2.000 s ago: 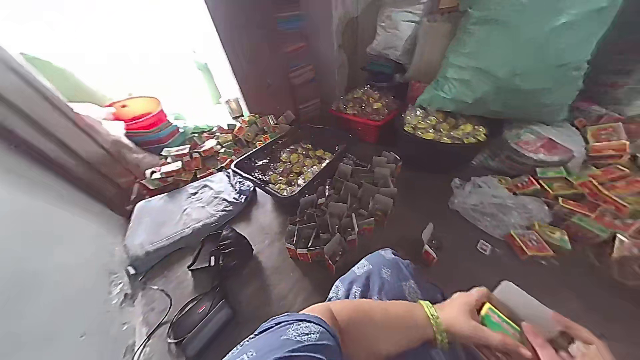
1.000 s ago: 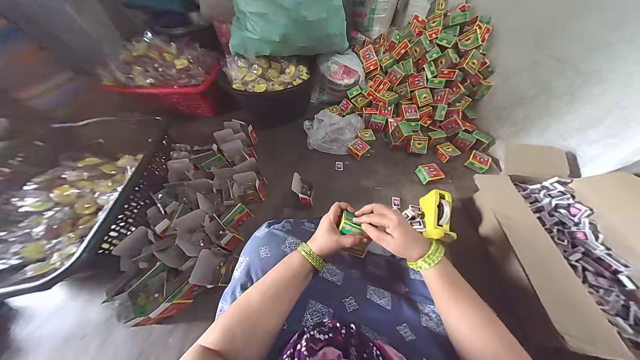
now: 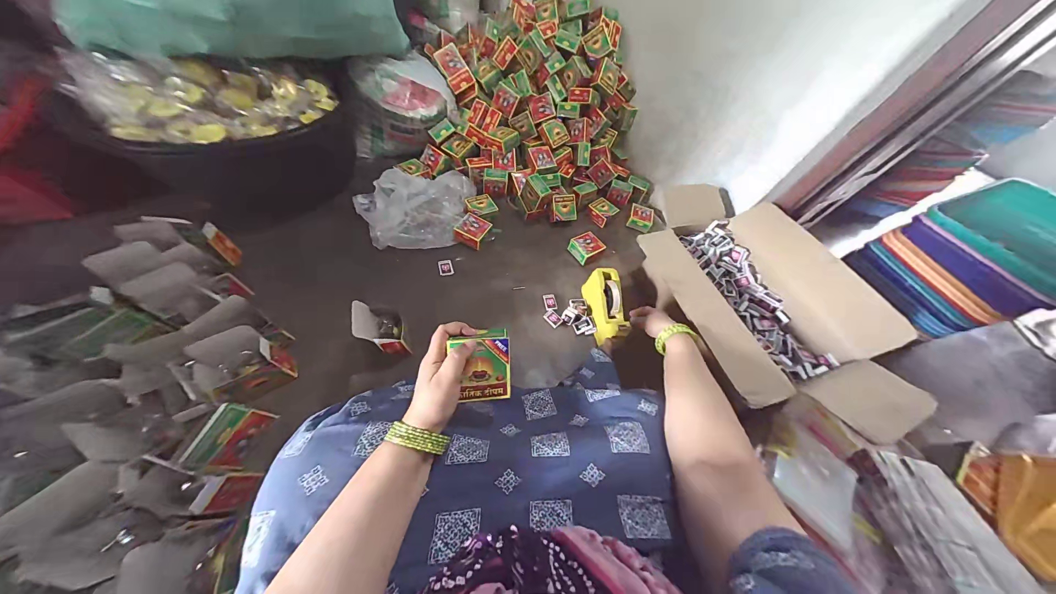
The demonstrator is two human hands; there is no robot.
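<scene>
My left hand (image 3: 444, 371) grips a small green, yellow and red printed cardboard box (image 3: 485, 369) above my lap, its printed face turned up. My right hand (image 3: 652, 320) is at the right side of a yellow tape dispenser (image 3: 606, 304) on the floor; its fingertips are close to the dispenser, and whether they hold tape is too small to tell. Several small matchboxes (image 3: 569, 315) lie just left of the dispenser. An open-flapped small box (image 3: 381, 327) stands on the floor left of my left hand.
Open-flapped boxes (image 3: 198, 330) crowd the left. A pile of printed boxes (image 3: 544, 124) lies against the wall, beside a crumpled plastic bag (image 3: 417, 210). A black tub (image 3: 239, 169) holds wrapped yellow items. An open carton (image 3: 718, 318) of matchboxes stands at right, near stacked coloured plastic tubs (image 3: 965, 264).
My right hand has left the small box and moved right to the tape dispenser. My left hand still holds the box. The view has swung right.
</scene>
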